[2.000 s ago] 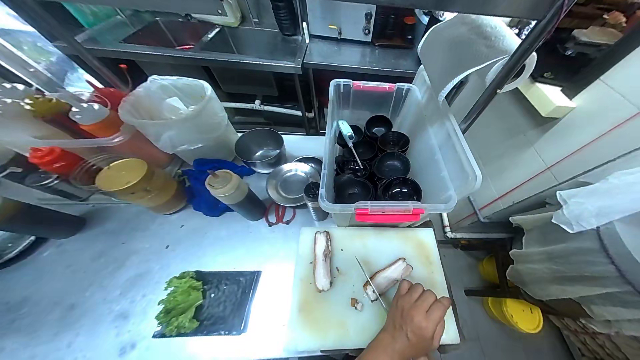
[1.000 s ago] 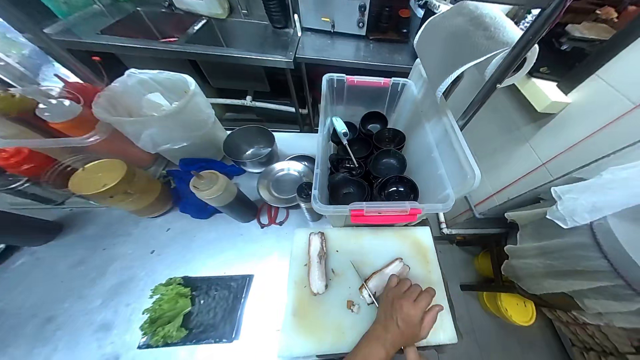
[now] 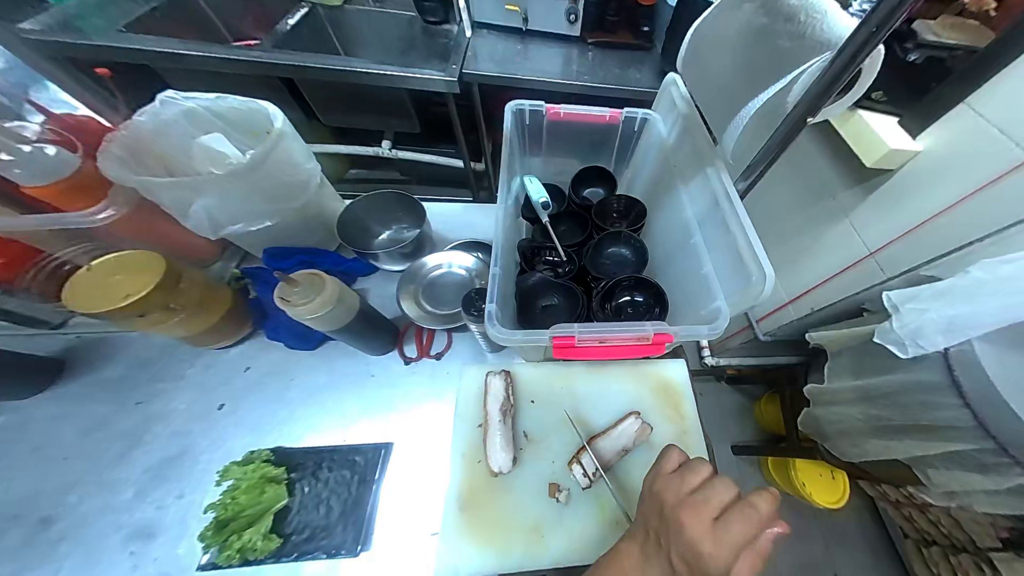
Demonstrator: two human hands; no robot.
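Observation:
My left hand [image 3: 704,512], back up with bent fingers, is over the lower right of the white cutting board [image 3: 488,536]; its palm is hidden. A knife blade [image 3: 596,460] lies across the left end of a piece of cooked meat [image 3: 620,440], and its lower end passes beneath that hand. The knife's handle is hidden and my right hand is out of view. Small meat scraps [image 3: 558,492] sit left of the blade. A longer meat strip [image 3: 499,424] rests farther left. A dark rectangular plate [image 3: 332,500] carries green lettuce [image 3: 246,508] on its left side.
Behind the board stands a clear plastic bin [image 3: 696,312] of black bowls [image 3: 616,254] with a thermometer [image 3: 540,200]. Red-handled scissors [image 3: 424,342], a squeeze bottle [image 3: 332,312], metal bowls [image 3: 384,228] and a yellow-lidded jar [image 3: 128,284] stand left of it. A dark post [image 3: 824,96] rises at right.
My left hand, earlier at the right end of the meat piece, has moved right and away from it. The blade has stayed across the meat.

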